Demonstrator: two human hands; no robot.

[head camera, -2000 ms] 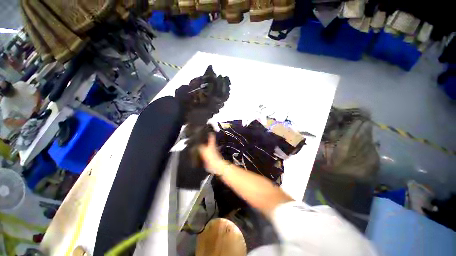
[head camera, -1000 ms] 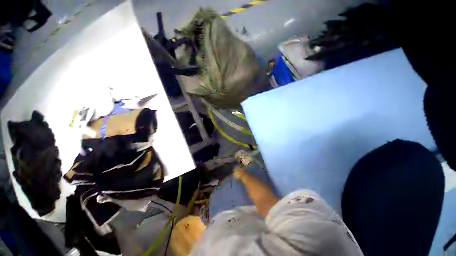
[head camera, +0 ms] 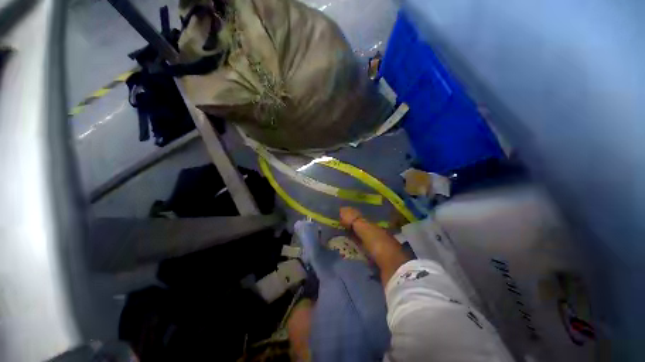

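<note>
My right hand [head camera: 351,218] reaches down from the lower right in a white sleeve, low over the floor. Its fingertips are at yellow flat strips [head camera: 293,199] that curve across the grey floor. The hand is small and blurred, so I cannot tell whether it grips a strip. The strips lie in front of a bulging olive-beige sack [head camera: 304,78] with a frayed gathered part. My left hand is not in view.
A blue bin [head camera: 442,99] stands right of the sack. A pale box with printed lettering [head camera: 488,261] is at lower right, beside the blurred pale blue table [head camera: 566,92]. Grey metal legs [head camera: 219,159] and dark fabric [head camera: 191,297] are at left. Small tan scraps [head camera: 417,182] lie near the bin.
The view has turned right and down from the white table to the floor. The sack and strips appear larger. My right hand has left the dark pieces and moved down to the strips.
</note>
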